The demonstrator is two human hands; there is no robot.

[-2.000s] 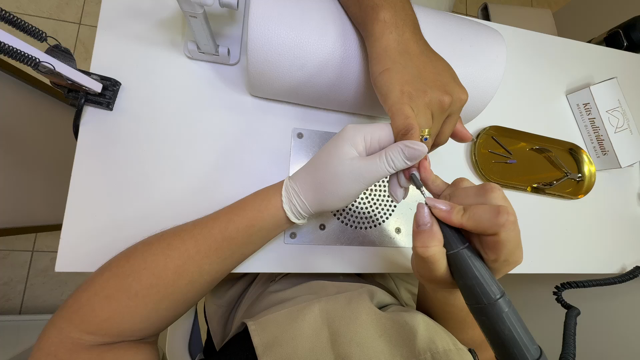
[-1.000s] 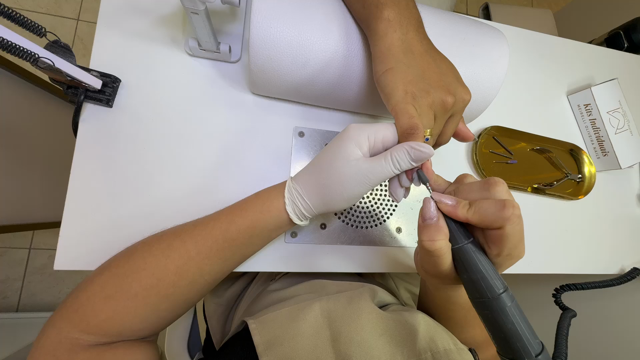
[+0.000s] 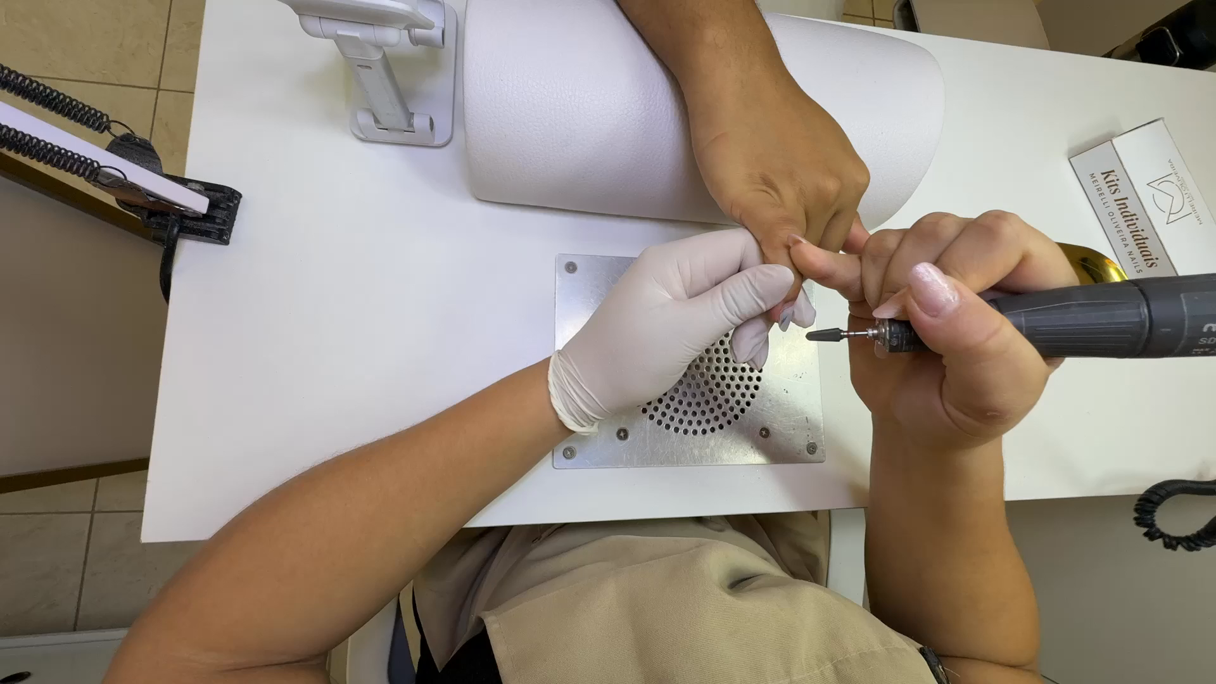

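Observation:
My left hand [image 3: 665, 309], in a white glove, grips a finger of another person's hand [image 3: 784, 157], which reaches in from the top over a white padded armrest [image 3: 579, 104]. My right hand [image 3: 969, 323] is bare and holds a dark grey electric nail drill [image 3: 1092, 318], lying nearly level with its body to the right. Its dark tapered bit [image 3: 826, 334] points left, a short way right of the held fingertip and apart from it. My right fingers touch the other hand near its knuckles. Below sits a metal dust collector plate [image 3: 698, 451] with round holes, partly hidden by my left hand.
A white folding stand [image 3: 385, 90] stands left of the armrest. A lamp arm with a black clamp [image 3: 204, 214] is at the white table's left edge. At right lie a printed white box [image 3: 1140, 195] and a gold tray [image 3: 1092, 264], mostly hidden. A black coiled cord [image 3: 1173, 513] hangs lower right.
My right hand has turned the drill from a steep slant to nearly level, and its bit has come away from the held fingertip. The gold tray is now mostly covered. My left hand keeps its hold.

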